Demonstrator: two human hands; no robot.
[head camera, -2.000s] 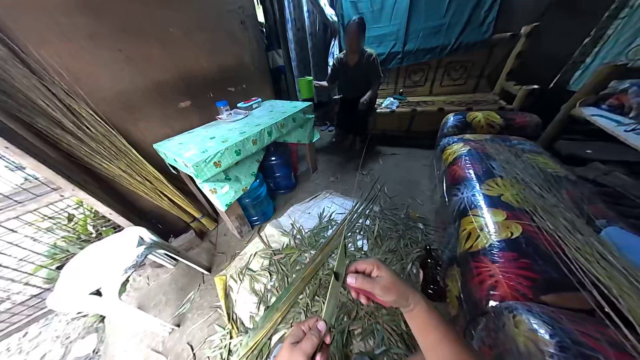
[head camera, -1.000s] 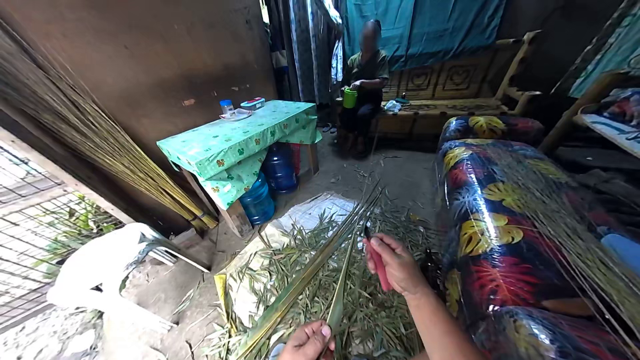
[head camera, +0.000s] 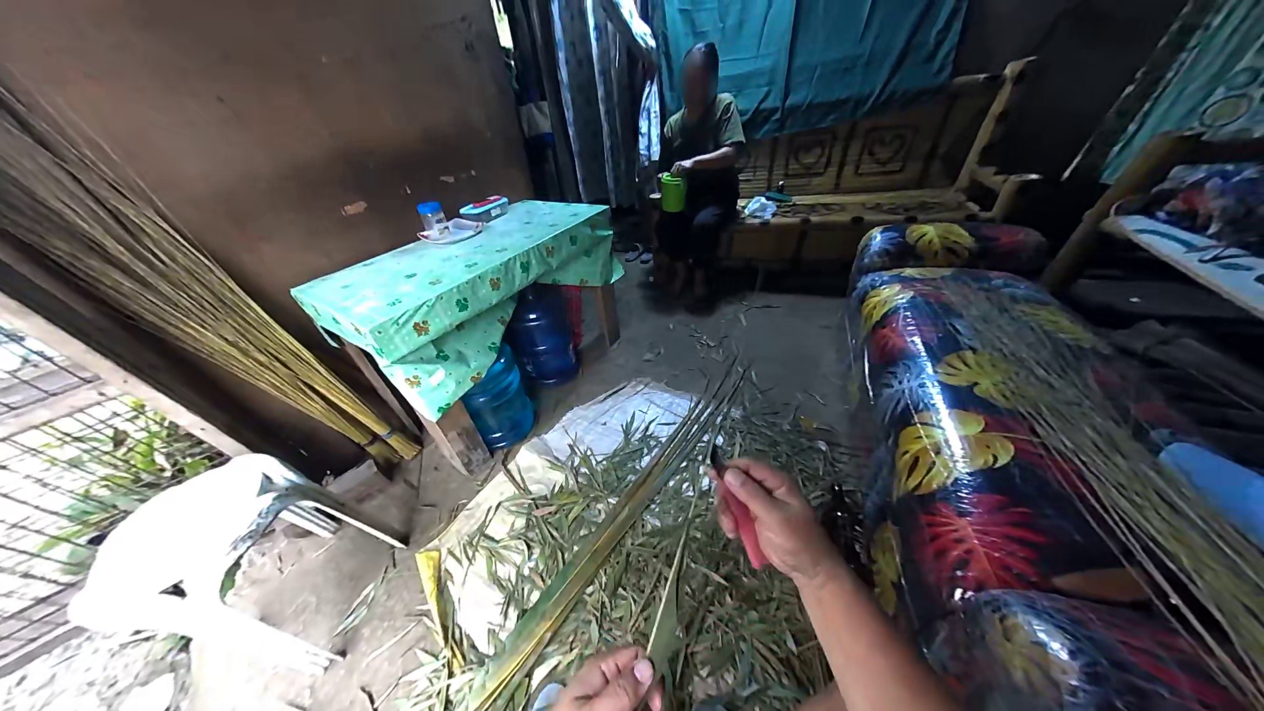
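My right hand (head camera: 775, 518) is closed around a red-handled cutting tool (head camera: 749, 533), whose dark tip points up and away; whether it is a knife or pliers I cannot tell. At the bottom centre my left hand (head camera: 612, 681) pinches the lower end of a narrow green palm leaf strip (head camera: 670, 612), which runs up towards the tool. A bundle of long leaf ribs and strips (head camera: 592, 553) lies slantwise left of that strip. Beneath both hands spreads a heap of leaf cuttings (head camera: 553, 523) on a pale sheet (head camera: 617, 415).
A white plastic chair (head camera: 168, 553) stands left, below long sticks (head camera: 247, 336) leaning on the wall. A table with a green cloth (head camera: 395, 296) has blue water jugs (head camera: 499, 395) beneath. A plastic-wrapped patterned sofa (head camera: 958, 444) is right. A person (head camera: 701, 148) sits at the back holding a green container (head camera: 672, 193).
My right hand with the red-handled tool has moved up and right from near my left hand two seconds ago. The seated person has brought the green container in front of the body.
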